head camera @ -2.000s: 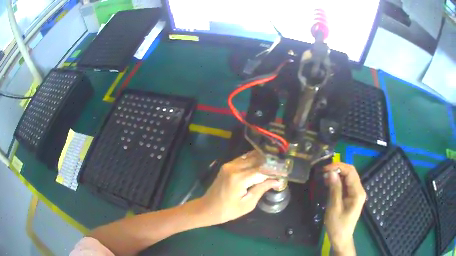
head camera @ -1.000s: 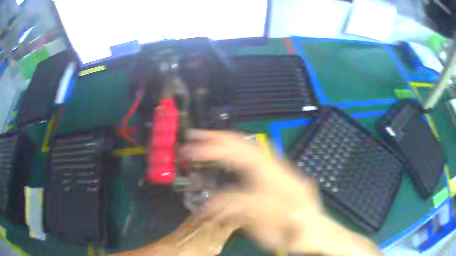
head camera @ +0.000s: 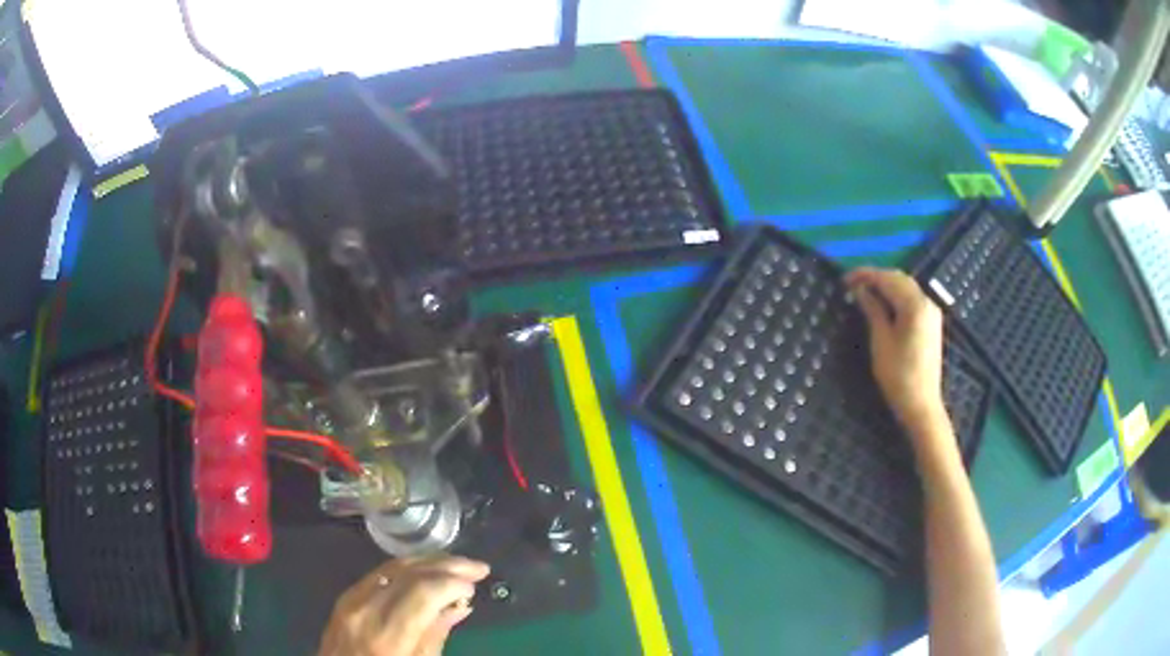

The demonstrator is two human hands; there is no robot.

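The toggle press stands at the left with its red ribbed handle (head camera: 232, 429) pulled down. The round silver nest (head camera: 413, 515) is under the press head. My left hand (head camera: 404, 607) is just in front of the nest, fingers curled; whether it holds a part is hidden. My right hand (head camera: 894, 336) is over the right tray (head camera: 840, 506), fingertips together at its upper edge. Whether a small part is between them cannot be seen. The right tray's left pockets hold rows of silvery round parts.
The left tray (head camera: 109, 564) lies left of the handle, partly filled. Another black tray (head camera: 565, 180) lies behind the press, and one more (head camera: 1020, 327) at the right. Red wires (head camera: 164, 336) loop beside the press. A pale pole (head camera: 1101, 128) and keyboard (head camera: 1146, 250) are at the far right.
The view has turned right. The red handle has come down from upright. My right hand has moved from the press to the right tray, and my left hand has left the press head.
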